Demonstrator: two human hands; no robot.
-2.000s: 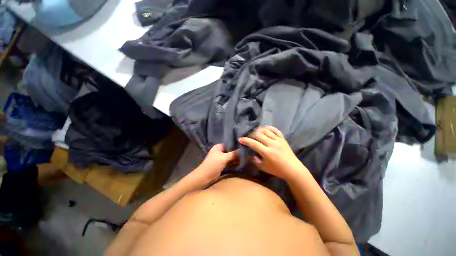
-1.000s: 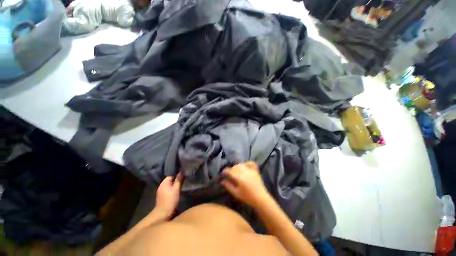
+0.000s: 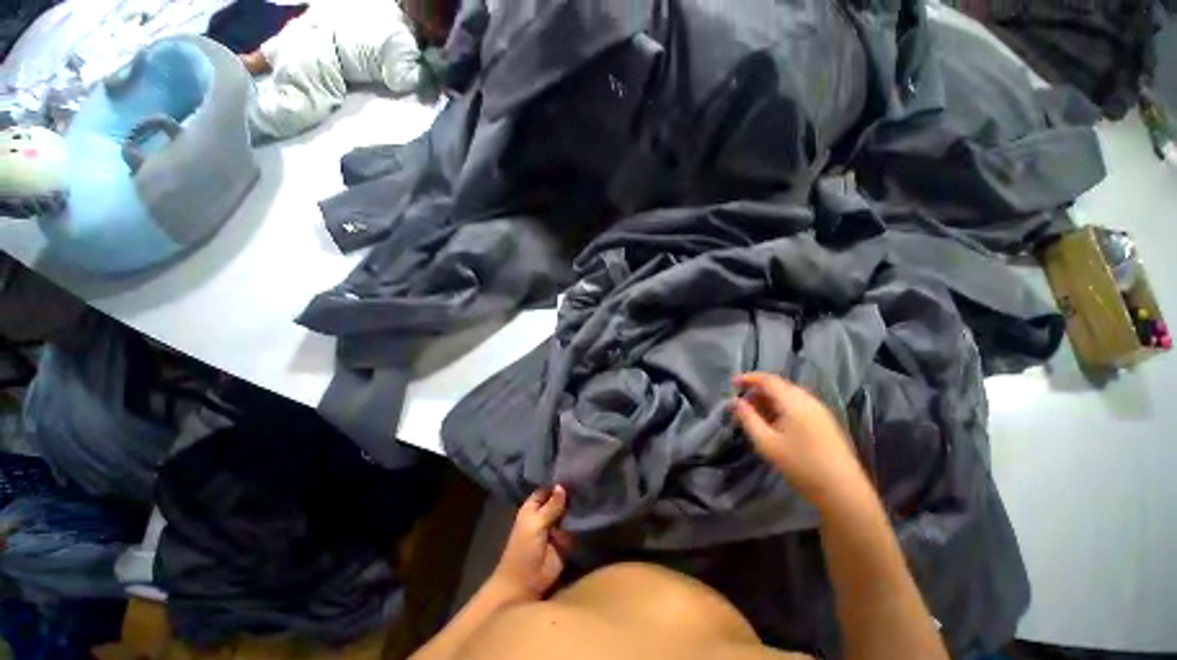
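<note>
A dark grey jacket or coat (image 3: 723,335) lies bunched at the table's near edge and hangs over it. My left hand (image 3: 536,539) pinches its near edge at the lower left between thumb and fingers. My right hand (image 3: 785,426) is over the middle of the cloth, fingers slightly curled and apart, with no cloth seen gripped in it. Its fingertips are close to or touching the folds; I cannot tell which. More dark grey garments (image 3: 697,116) are heaped just beyond, with a small silver-studded cuff (image 3: 355,219) at their left.
The white table (image 3: 1084,490) holds a small open carton (image 3: 1097,297) at right and a light blue and grey padded seat (image 3: 161,155) at left. Beside the seat lies a small person in pale clothing (image 3: 338,58). Dark garments (image 3: 258,529) are piled below the table at left.
The view has shifted, bringing the padded seat more fully in. My right hand has come off the near edge, moved away over the cloth and opened. My left hand stays at the near edge.
</note>
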